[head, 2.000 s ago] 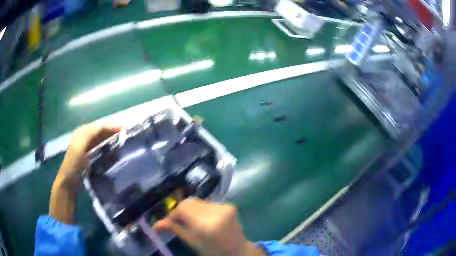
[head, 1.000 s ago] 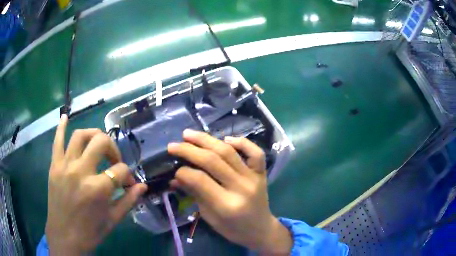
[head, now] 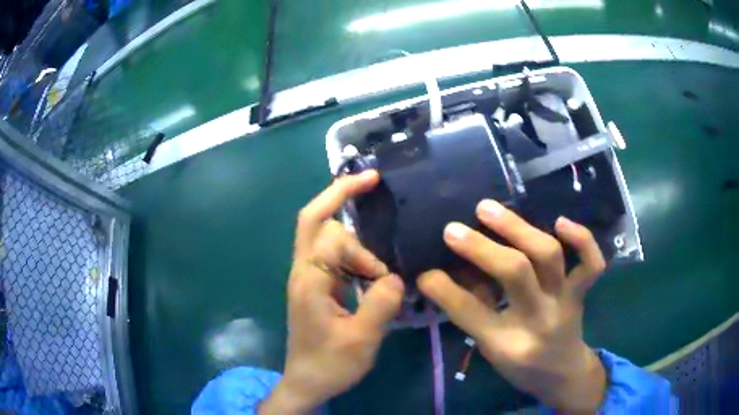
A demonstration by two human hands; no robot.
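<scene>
An open white housing (head: pixel 630 212) lies on the green mat with a large black block (head: pixel 454 178) inside it. My left hand (head: pixel 340 300) is at the block's left end, its index fingertip on the upper corner and its thumb and another finger pinched at the lower left edge. My right hand (head: pixel 527 316) lies over the block's lower part, fingers spread and fingertips on it. A pale purple strip (head: pixel 437 365) trails from the housing's front edge. A thin wire with a small white plug (head: pixel 460 375) hangs beside it. What lies under my fingers is hidden.
A green conveyor (head: pixel 389 57) with a white rail (head: pixel 373 89) and black strips runs behind the housing. A mesh panel (head: pixel 57 284) in a metal frame stands at the left. The mat's pale edge (head: pixel 689 352) and perforated metal (head: pixel 693 377) are at the lower right.
The view has shifted, so the housing appears farther right and the mesh panel shows at left. My left index finger has come down from pointing at the rail onto the block's corner. My right hand stays on the block.
</scene>
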